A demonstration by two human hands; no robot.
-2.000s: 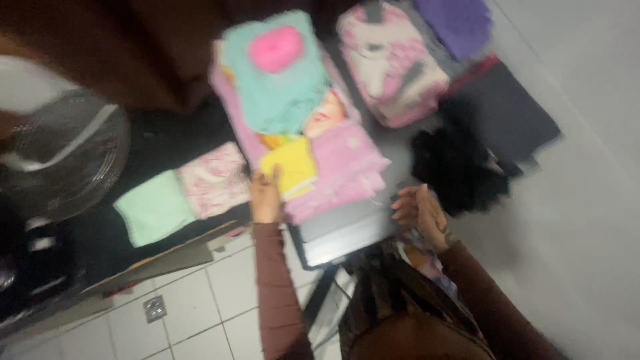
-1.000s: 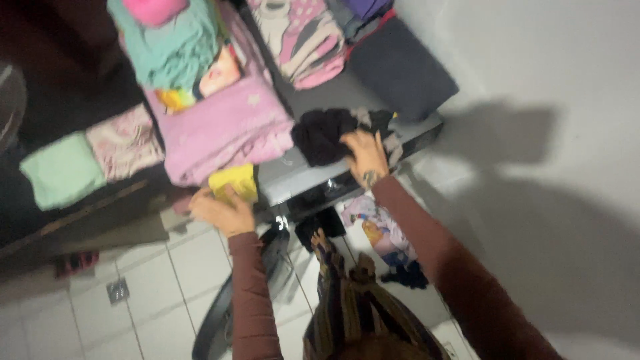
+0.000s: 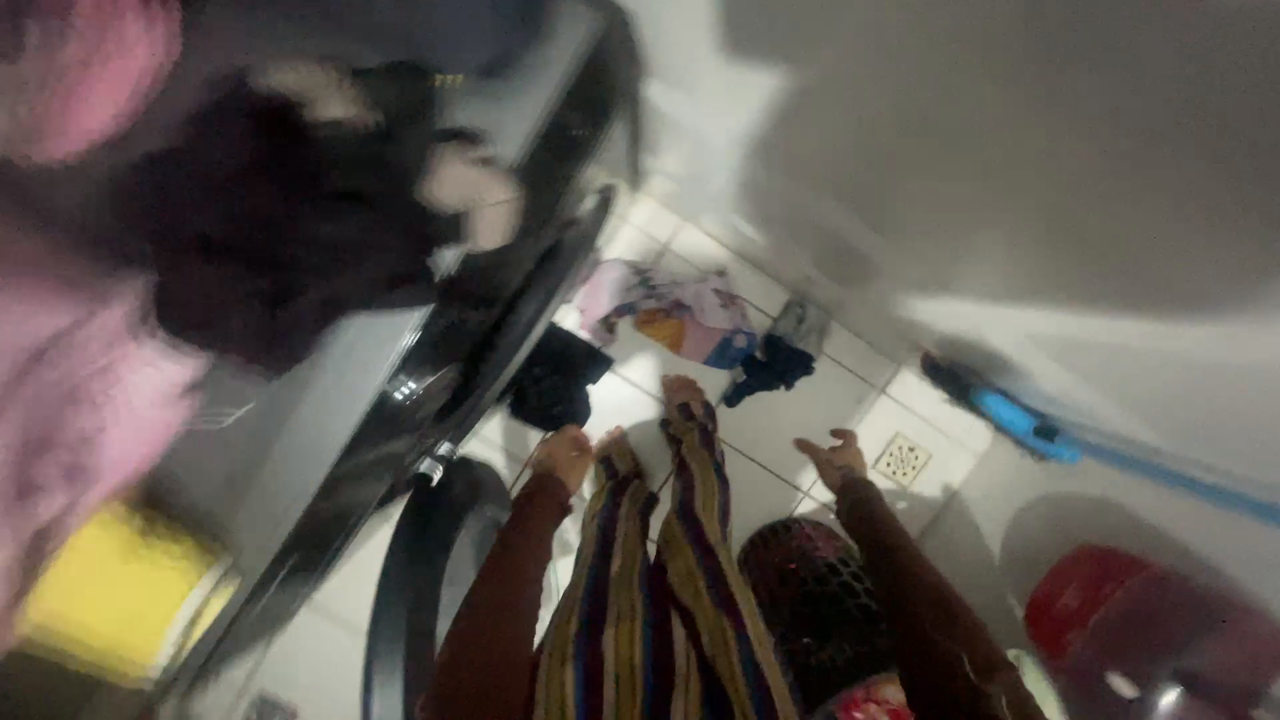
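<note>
Low over the tiled floor, my left hand (image 3: 565, 457) is beside a black cloth (image 3: 560, 378); its fingers are partly hidden, and I cannot tell whether it touches the cloth. My right hand (image 3: 835, 460) hangs empty with fingers apart, left of a floor drain (image 3: 902, 459). Past my feet lie a crumpled multicoloured printed cloth (image 3: 670, 315) and a dark blue cloth (image 3: 775, 368). On the black, glossy-edged surface at the left are a blurred dark garment pile (image 3: 290, 210), pink cloth (image 3: 80, 400) and a folded yellow cloth (image 3: 125, 590).
A black curved chair part (image 3: 405, 600) stands by the surface's edge. A dark mesh-patterned basket (image 3: 815, 600) is beside my right leg. A blue-handled brush or broom (image 3: 1020, 415) leans at the right, near a red-lidded container (image 3: 1090, 600). A wall rises at the upper right.
Both hands have left the surface, where one was at the yellow cloth and the other on the dark garments, and are now low over the floor. The view has swung down and right.
</note>
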